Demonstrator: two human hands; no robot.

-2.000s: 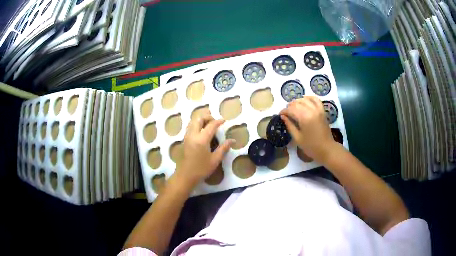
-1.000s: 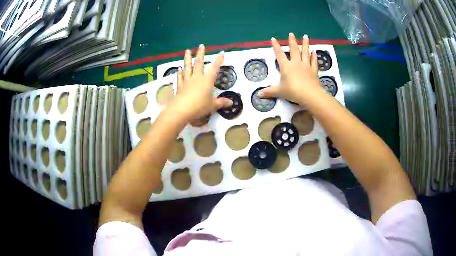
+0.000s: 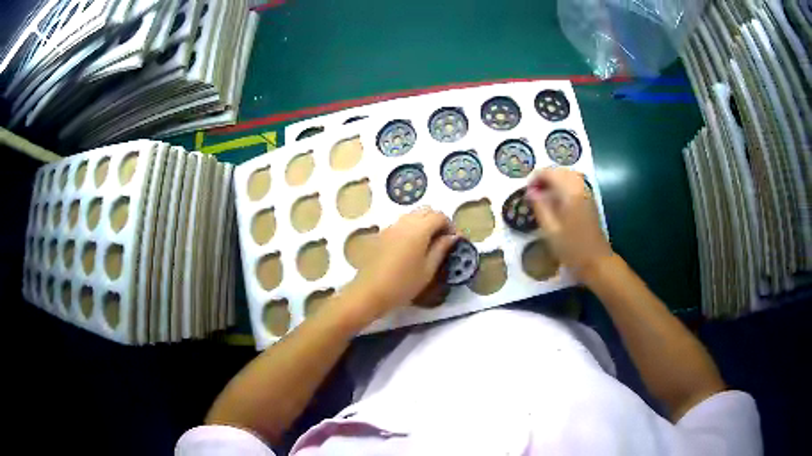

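A white foam tray [image 3: 336,228] with rows of round holes lies in front of me, slightly tilted. Its upper right holes hold black round parts [image 3: 461,170]; the left and several lower holes show tan bottoms. My left hand [image 3: 402,258] grips a black round part [image 3: 460,262] by its left edge over the lower middle of the tray. My right hand [image 3: 563,214] is blurred, its fingertips at the right edge of another black round part [image 3: 520,210] at a third-row hole. Whether it grips that part is unclear.
Tray stacks stand at the left [image 3: 85,240], upper left [image 3: 169,67] and right [image 3: 734,214]. A clear plastic bag [image 3: 614,31] lies at the top right of the green bench mat [image 3: 410,49]. Part of another tray [image 3: 298,130] shows behind the front one.
Both hands have drawn back from the upper rows, uncovering seated parts there. The two loose parts have left their lower spots; one is now in my left hand, one at a third-row hole.
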